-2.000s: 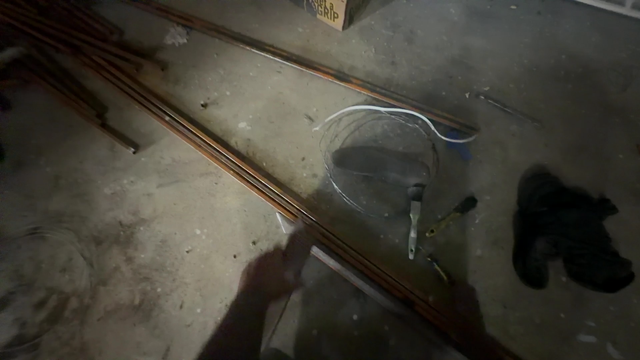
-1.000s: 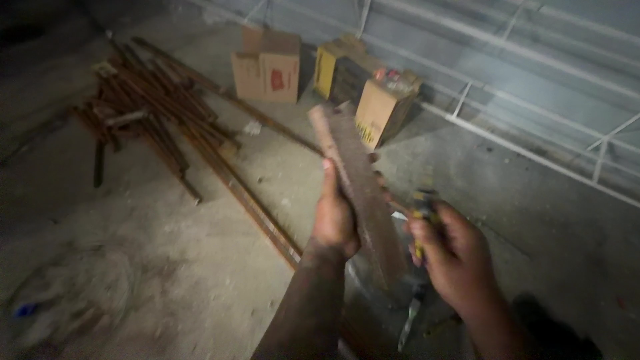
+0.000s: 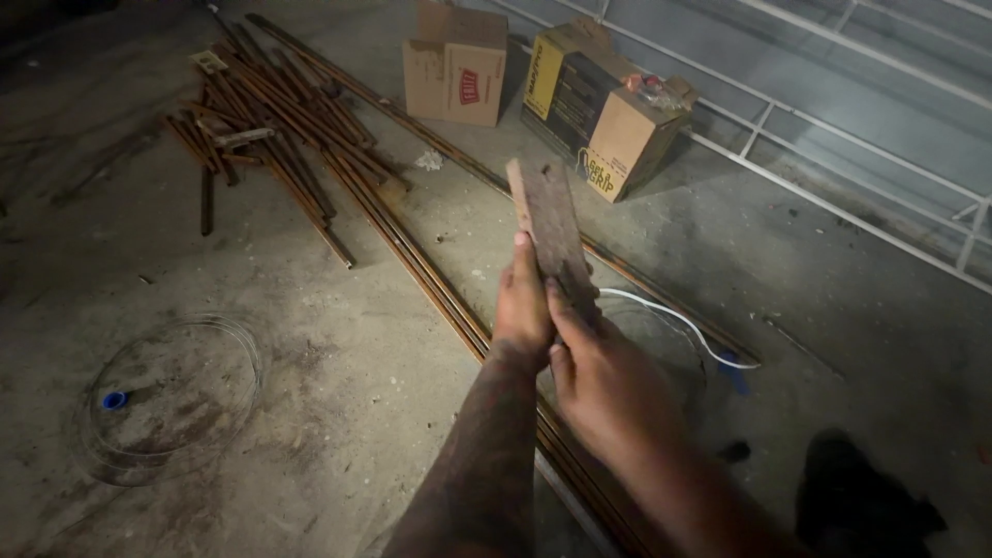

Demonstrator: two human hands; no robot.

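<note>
A short piece of wooden board point(image 3: 549, 213) is held up in front of me, tilted, above the concrete floor. My left hand point(image 3: 523, 306) grips its left edge and lower part, thumb along the side. My right hand point(image 3: 608, 372) is at the board's lower end, fingers against its face; whether it also holds a tool there cannot be told. Below the hands, long rusty metal bars point(image 3: 411, 267) run diagonally over the floor. A white cable point(image 3: 666, 310) and a thin wire coil lie to the right of my right hand.
A heap of shorter rusty bars point(image 3: 287, 116) lies at the upper left. Two cardboard boxes point(image 3: 477, 81) point(image 3: 643, 139) stand before white metal framing point(image 3: 837, 155) along the wall. A wire coil point(image 3: 174, 318) with a blue cap point(image 3: 115, 400) lies left; a dark cloth-like item point(image 3: 860, 496) lies lower right.
The view has tilted up. The board, not held up two seconds ago, is now in my hands. A yellow and black tool seen in my right hand a second ago no longer shows there.
</note>
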